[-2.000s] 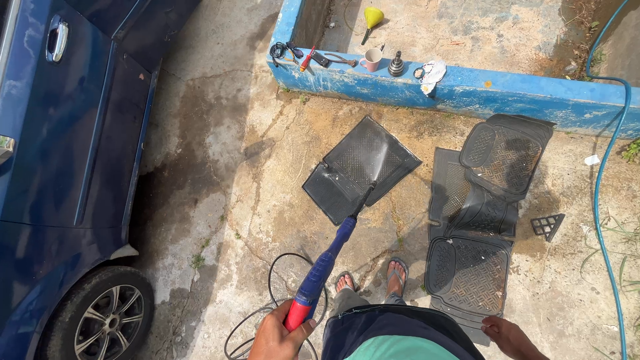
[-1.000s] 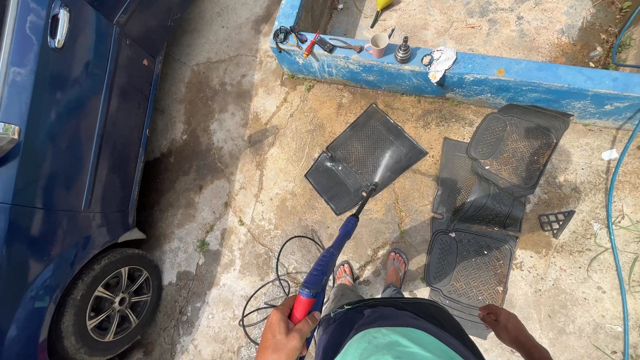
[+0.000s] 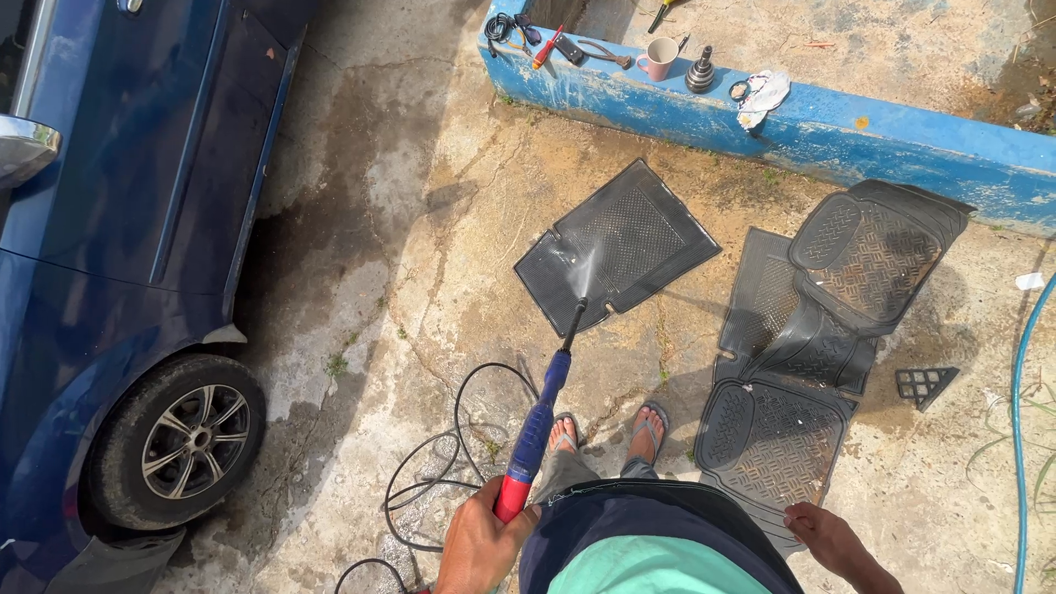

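Observation:
My left hand is closed around the red rear end of a blue and red pressure washer wand. From its black nozzle a fan of water strikes a black rubber car mat lying flat on the concrete. My right hand hangs at my right side with fingers curled and nothing seen in it. Below it in the view lie more black rubber mats, overlapping, with brown dirt in their tread. A black hose loops on the ground beside the wand.
A blue car stands at the left. Along a low blue wall are a mug, a metal joint part, a white rag and several tools. A black triangular grid piece and a blue-green hose lie at the right.
The water spray has moved from the mat's right part to its left part. My left hand keeps hold of the wand.

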